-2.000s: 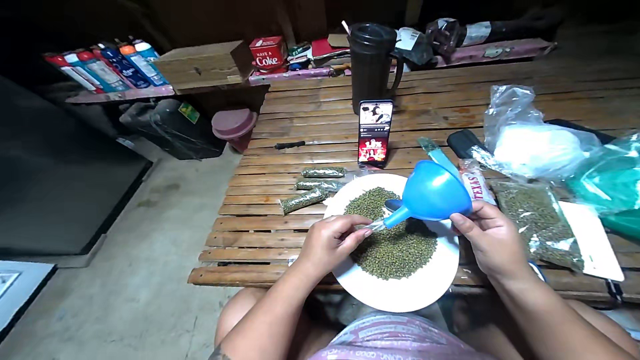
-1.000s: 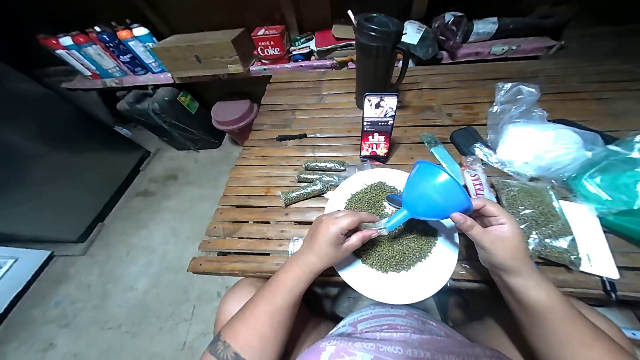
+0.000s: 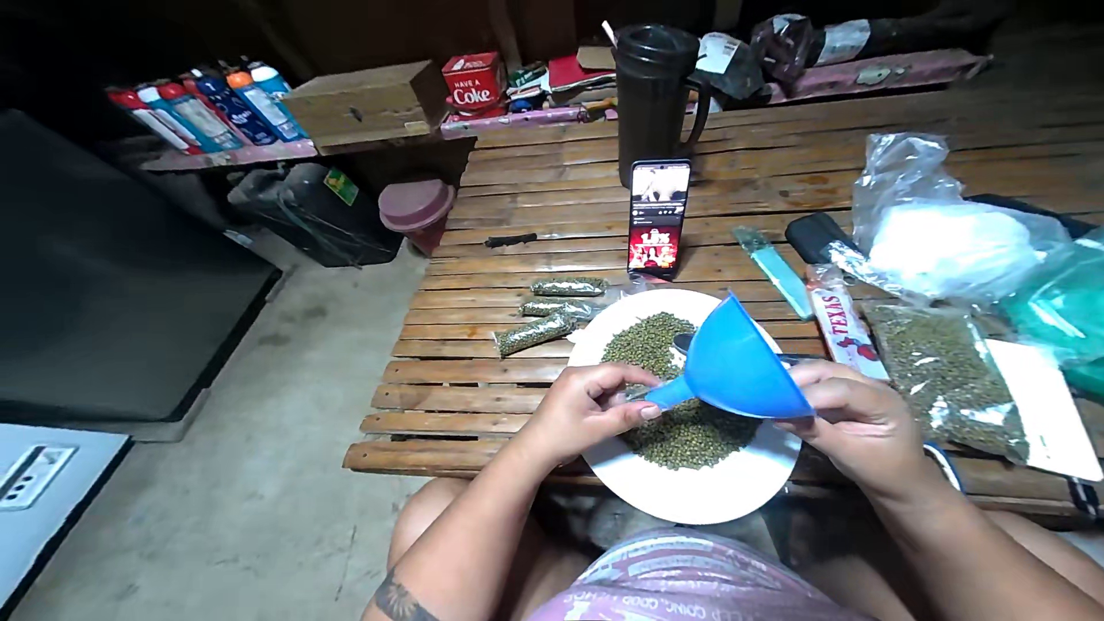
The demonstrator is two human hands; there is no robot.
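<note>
A blue plastic funnel (image 3: 743, 366) is tilted on its side above a white plate (image 3: 681, 504) of green mung beans (image 3: 690, 435). My right hand (image 3: 849, 418) grips the funnel's wide rim. At the spout, my left hand (image 3: 599, 410) pinches the tip together with what looks like a small clear plastic sleeve, mostly hidden by the fingers. Behind the funnel a spoon (image 3: 684, 343) lies in the beans. Several narrow clear packets filled with beans (image 3: 533, 334) lie left of the plate. A larger clear bag of beans (image 3: 944, 379) rests to the right.
Past the plate, a phone (image 3: 657, 220) stands upright before a dark lidded pitcher (image 3: 651, 103). A knife (image 3: 511, 240) lies on the slatted bamboo table (image 3: 552, 185). On the right are a turquoise packet (image 3: 776, 274), a white and red packet (image 3: 843, 323) and a white plastic bag (image 3: 949, 246).
</note>
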